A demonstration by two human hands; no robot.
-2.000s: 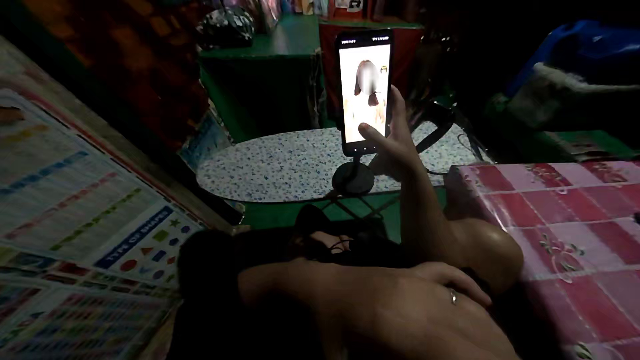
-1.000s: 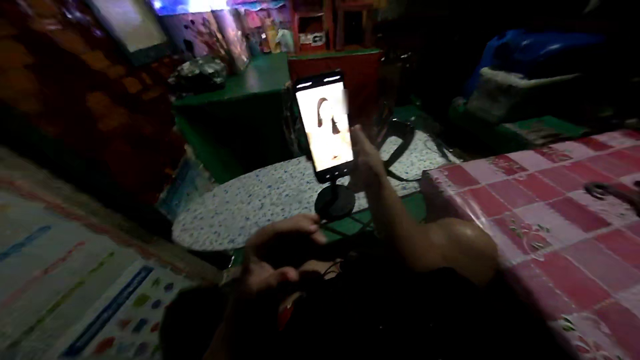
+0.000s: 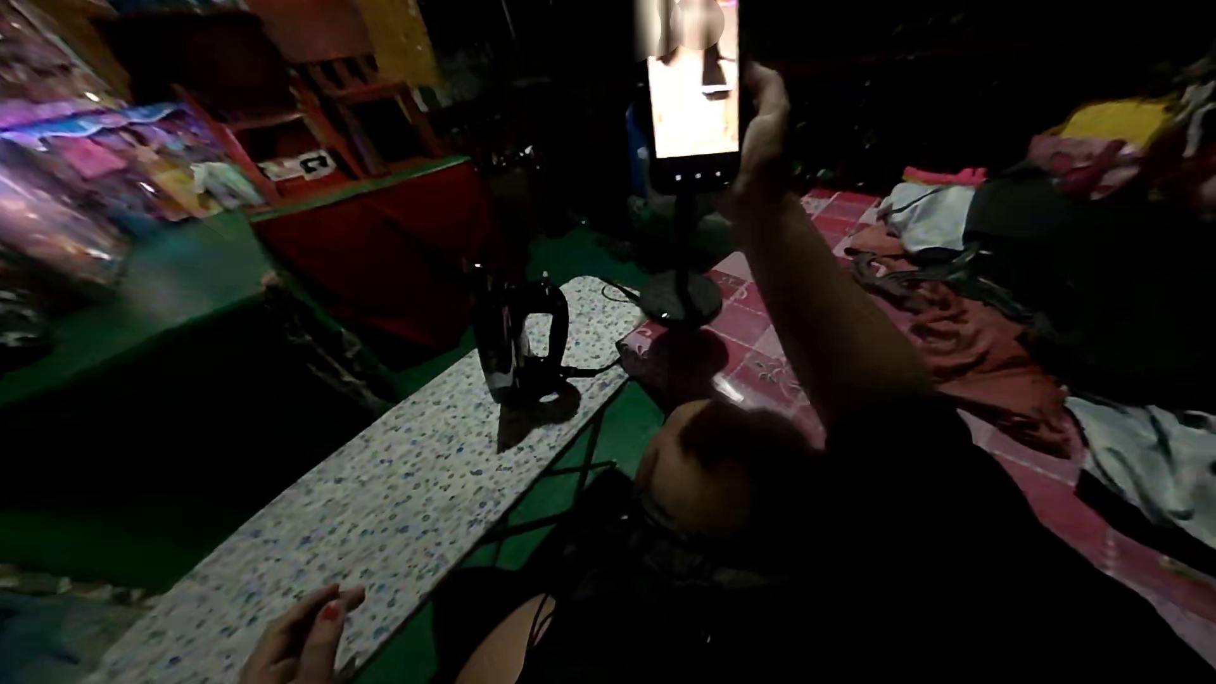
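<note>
A lit smartphone (image 3: 695,104) is upright on a stand with a round black base (image 3: 680,298), which rests at the corner of the pink checked cloth. My right hand (image 3: 763,133) is raised against the phone's right edge; its fingers are partly hidden, so whether it grips is unclear. A dark clothes iron (image 3: 521,332) stands on its heel on the ironing board (image 3: 408,484), which has a small floral print. My left hand (image 3: 309,638) is at the bottom left over the near part of the board, fingers loosely bent, with nothing seen in it.
Clothes (image 3: 997,351) lie along the right side of the pink checked tablecloth (image 3: 750,304). Beyond the board stands a green-topped table with a red cloth front (image 3: 380,256), bearing wooden chair-like pieces. A cord runs from the iron. Colourful items are at the far left.
The view has swung strongly. The phone stand, over the board before, is now at the tablecloth's corner. My left hand has moved away from the stand. The iron now shows in full.
</note>
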